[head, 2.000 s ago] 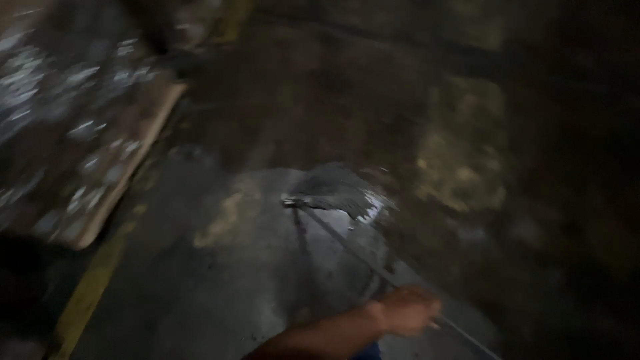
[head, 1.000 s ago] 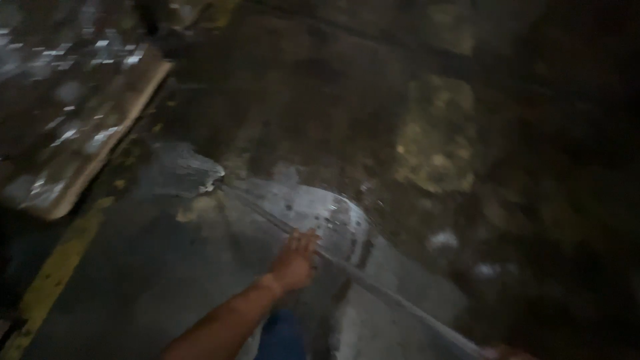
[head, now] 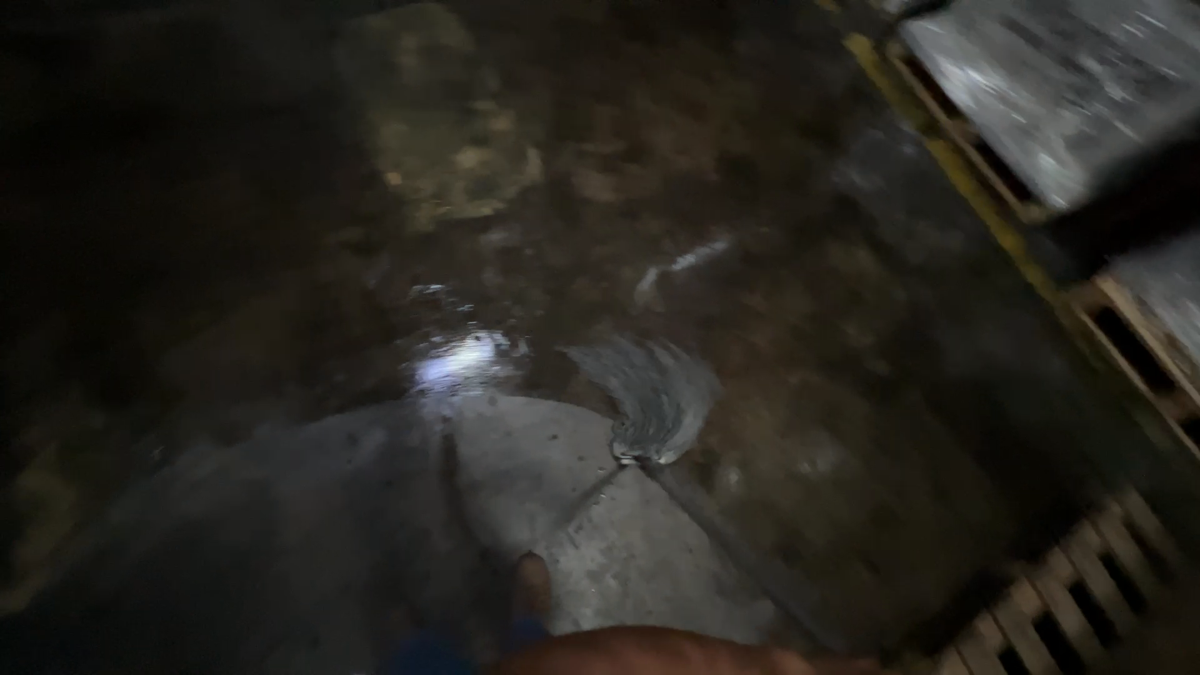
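A string mop's grey head point(head: 656, 403) lies fanned out on the wet concrete floor, its strands curving up and to the left. From its clamp the long mop handle point(head: 741, 553) runs down to the lower right and out of view. Along the bottom edge lies a blurred bare forearm point(head: 647, 652), which looks like my left. It reaches toward the handle's side, but my left hand is too cut off and dark to show its grip. My right hand is not in view.
Wrapped loads point(head: 1059, 94) on wooden pallets point(head: 1134, 347) stand at the right, beside a yellow floor line point(head: 994, 216). A slatted pallet point(head: 1059, 591) is at the lower right. My foot point(head: 532, 586) is near the bottom centre. A shiny wet patch point(head: 464, 361) reflects light.
The mop head, a second ago at the left with my left hand by the handle, is now right of centre with its strands spread upward. The view has swung strongly.
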